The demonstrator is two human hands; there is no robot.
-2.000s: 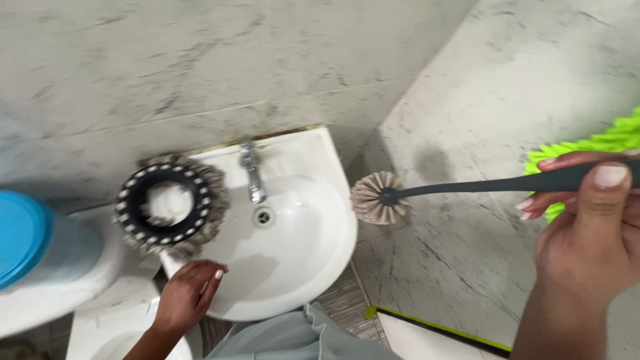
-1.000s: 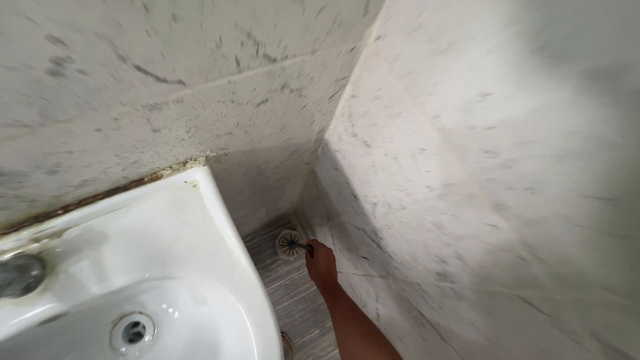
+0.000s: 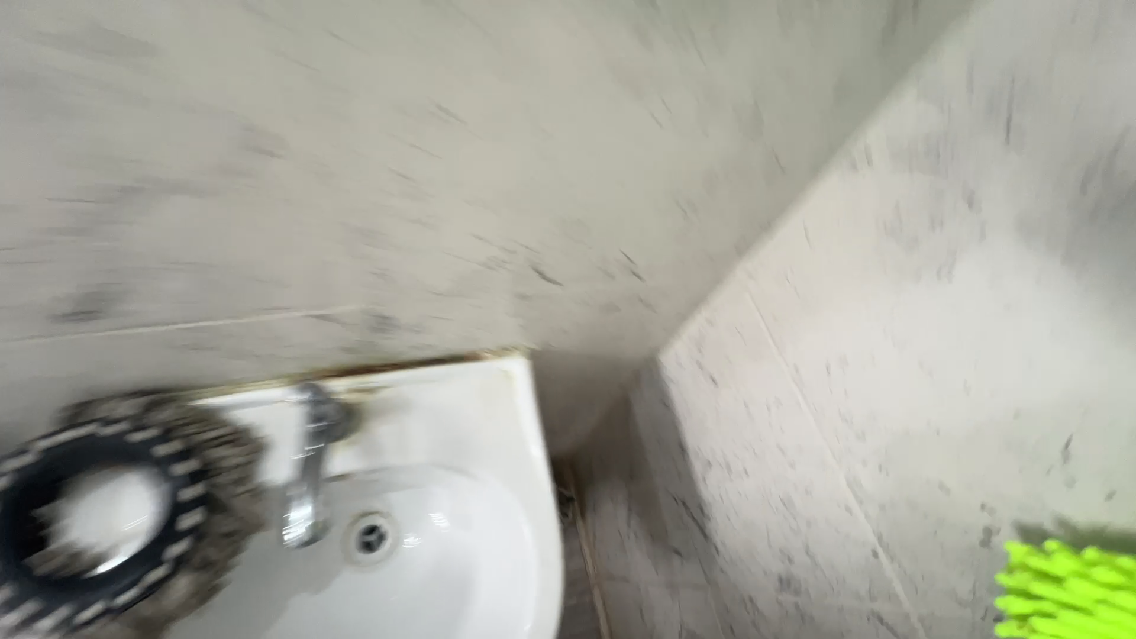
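Observation:
Neither of my hands shows in the head view now, and the long-handled round brush is out of sight too. A ring-shaped mop head (image 3: 226, 479) with grey strands and a dark, slotted plastic ring lies on the left side of the white washbasin (image 3: 461, 408). Beside it stands a chrome tap (image 3: 309, 470), its spout over the bowl near the drain (image 3: 371, 535). Bright green chenille strands (image 3: 1065, 590) of some cleaning item show at the lower right edge.
Marbled tile walls (image 3: 843, 373) meet in a corner right of the basin. A brown, stained seam (image 3: 399, 364) runs along the basin's back edge. A narrow strip of floor (image 3: 581, 568) shows beside the basin. The view is blurred.
My hand and the brush, low in the corner beside the basin a second ago, have left the view. The view has swung back left, bringing in the grey mop head and green strands.

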